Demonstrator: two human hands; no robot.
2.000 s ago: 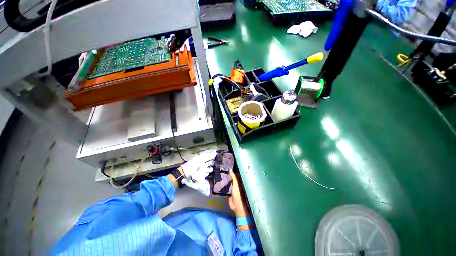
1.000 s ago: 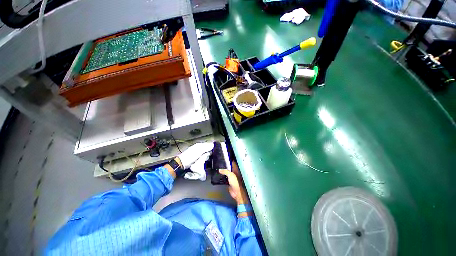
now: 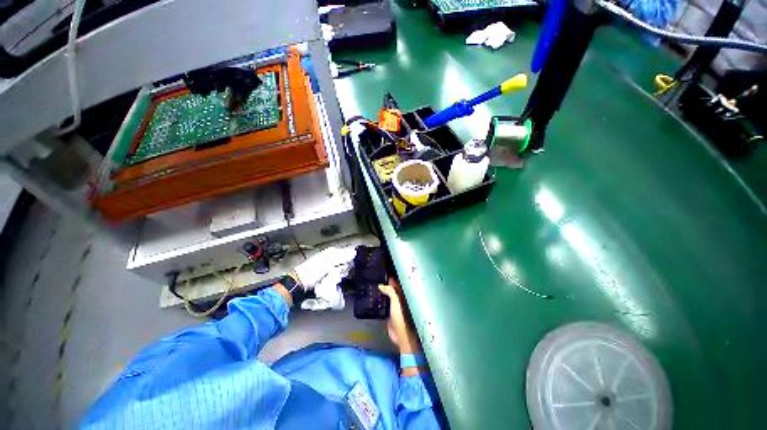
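Observation:
A dark smartphone [image 3: 371,281] is upright beside the bench's left edge, its screen dark. My right hand [image 3: 394,311] is bare and grips it from the lower right, thumb on its front. My left hand [image 3: 325,267] wears a white glove, its fingertips at the phone's upper left edge. A limp white piece, seemingly a spare glove [image 3: 326,296], hangs below the left hand, apparently held in it; the fingers' grip on it is hidden.
An orange pallet [image 3: 219,176] holding a green circuit board sits on the machine at left. The black tool tray [image 3: 444,204], solder spool [image 3: 510,134] and translucent disc [image 3: 580,361] are on the green bench. A white crumple [image 3: 491,34] lies farther back.
The phone's screen has gone from a lit picture to dark. The orange pallet has come nearer on the machine, and a black piece now shows over its board. Both hands stay near the phone.

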